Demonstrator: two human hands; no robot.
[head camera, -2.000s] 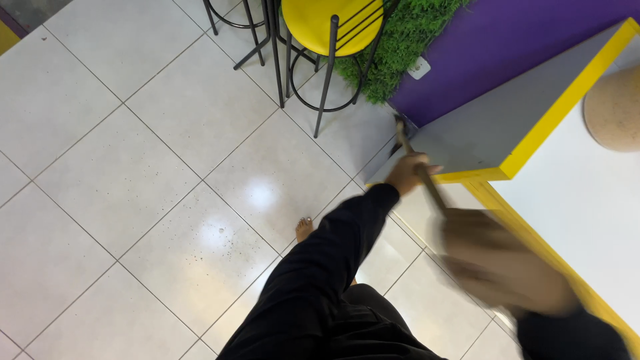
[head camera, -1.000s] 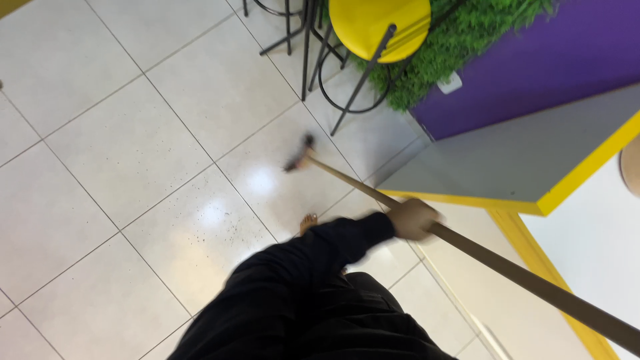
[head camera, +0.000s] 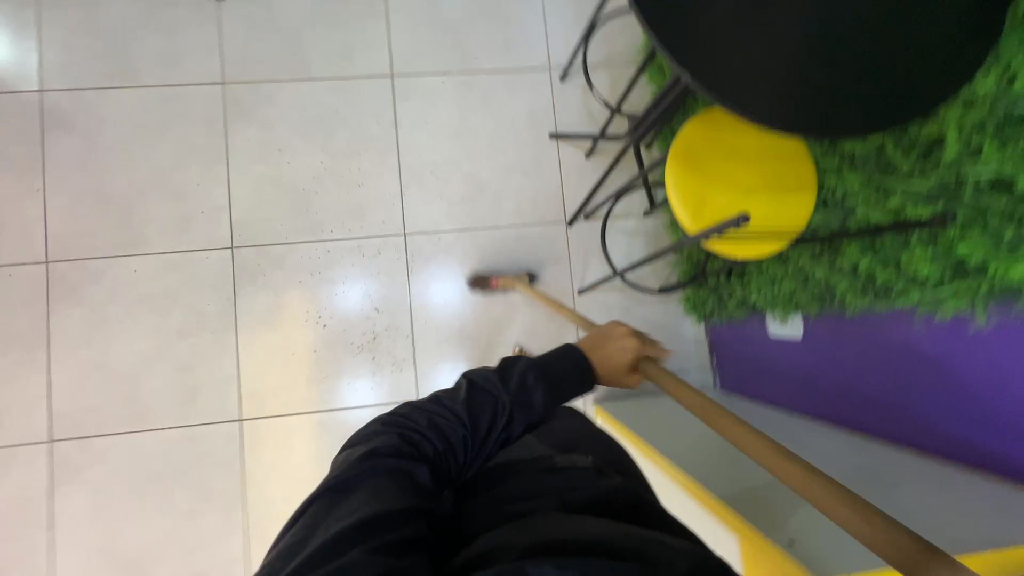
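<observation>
My left hand (head camera: 620, 354), in a black sleeve, is closed around the wooden handle (head camera: 768, 452) of a broom in the head view. The handle runs from the lower right corner up to the broom head (head camera: 500, 282), which is small and blurred, with dark bristles, over the tiled floor ahead of my feet. Small dark specks of debris (head camera: 364, 336) lie scattered on the white tiles to the left of the broom head. My right hand is outside the frame.
A yellow stool (head camera: 740, 184) with black metal legs stands at the upper right, beside a round black tabletop (head camera: 832, 56). Behind them are artificial greenery (head camera: 912, 192) and a purple wall (head camera: 864, 376). A grey counter panel with yellow edging (head camera: 680, 468) is at the lower right.
The broom head has moved from beside the counter's corner out over the open tiles. My right hand, seen blurred two seconds ago, has left the view. The view has turned.
</observation>
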